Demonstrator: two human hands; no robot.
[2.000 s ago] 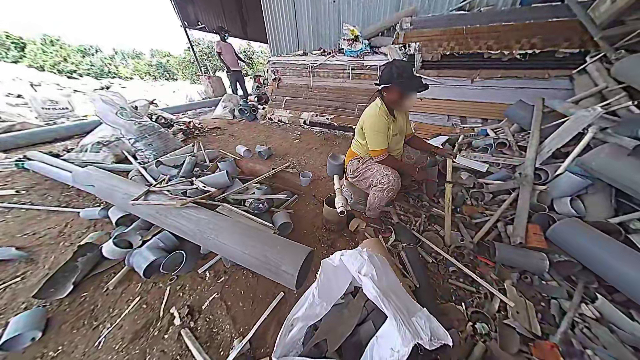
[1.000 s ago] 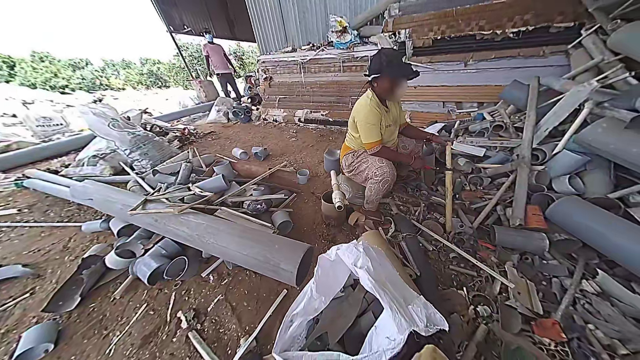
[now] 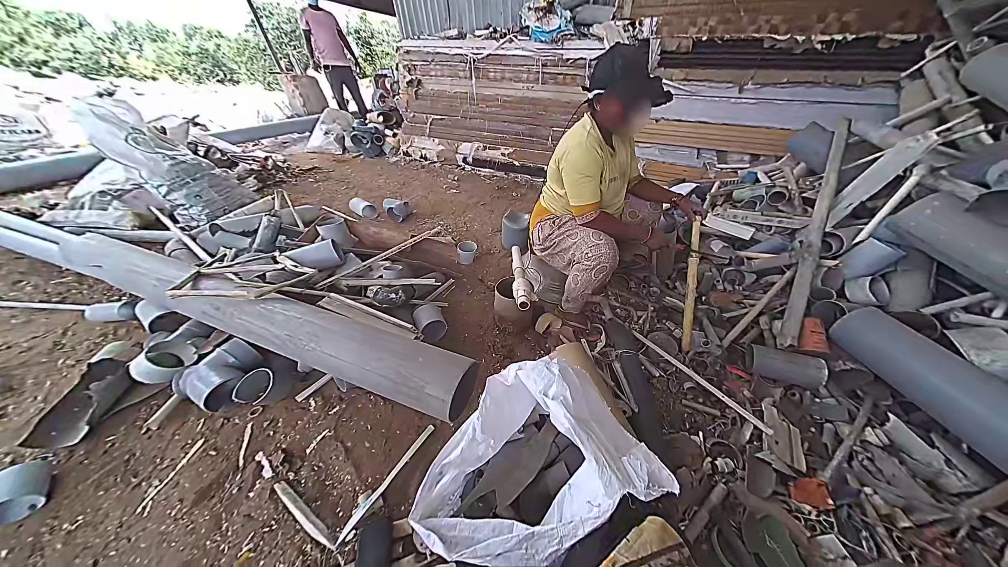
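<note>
Neither my left hand nor my right hand shows in the head view. Nearest to me, at the bottom centre, a white woven sack stands open with broken grey plastic pieces inside. Behind it a co-worker in a yellow shirt sits low beside the scrap heap, both hands at an upright yellowish strip. A pale pipe piece with fittings leans over a round container beside the co-worker. A long grey pipe lies across the ground to the left.
Scrap pipes and offcuts, with a thick grey pipe, heap up at the right. Several short pipe rings lie at left, near thin strips piled on the long pipe. Another person stands at the back beside stacked panels.
The view has shifted somewhat. The seated co-worker's hands have moved at the yellowish strip. Something yellowish now shows more fully at the bottom edge, beside the sack.
</note>
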